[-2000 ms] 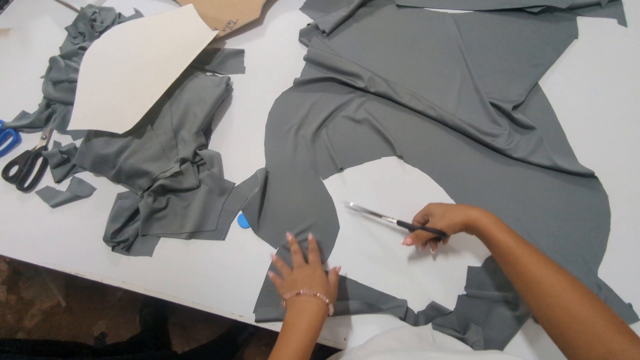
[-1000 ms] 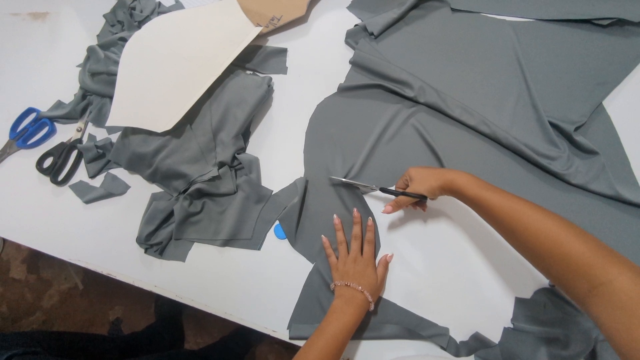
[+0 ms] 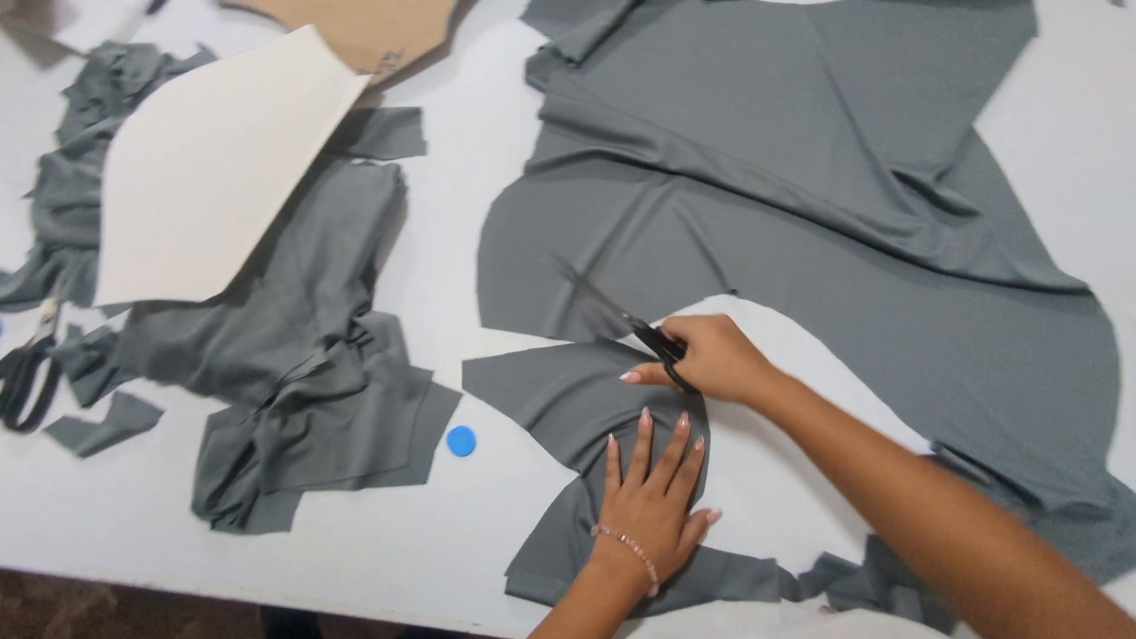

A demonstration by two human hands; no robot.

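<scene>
My right hand (image 3: 714,359) holds black-handled scissors (image 3: 652,337) by the loops, their blurred blades pointing up and left over the grey fabric. The large grey fabric (image 3: 621,231) lies spread and creased above and to the right. A gap of white table runs between its lower left edge and a smaller grey piece (image 3: 550,382); whether the two still join near the scissors I cannot tell. My left hand (image 3: 652,501), with a beaded bracelet at the wrist, lies palm down with fingers spread on the smaller piece. A blue disc (image 3: 461,441) rests on the table left of that piece.
At left, a cream pattern piece (image 3: 204,177) lies on a crumpled grey fabric pile (image 3: 293,337). Another pair of black-handled scissors (image 3: 31,364) lies by small scraps (image 3: 106,426). A brown card pattern piece (image 3: 364,27) is at the top. The white table's front edge (image 3: 177,595) crosses below.
The grey fabric at the left of the curve, whole one second ago, is now parted by a cut. My left hand remains on the lower part. The scissors were over that fabric one second ago.
</scene>
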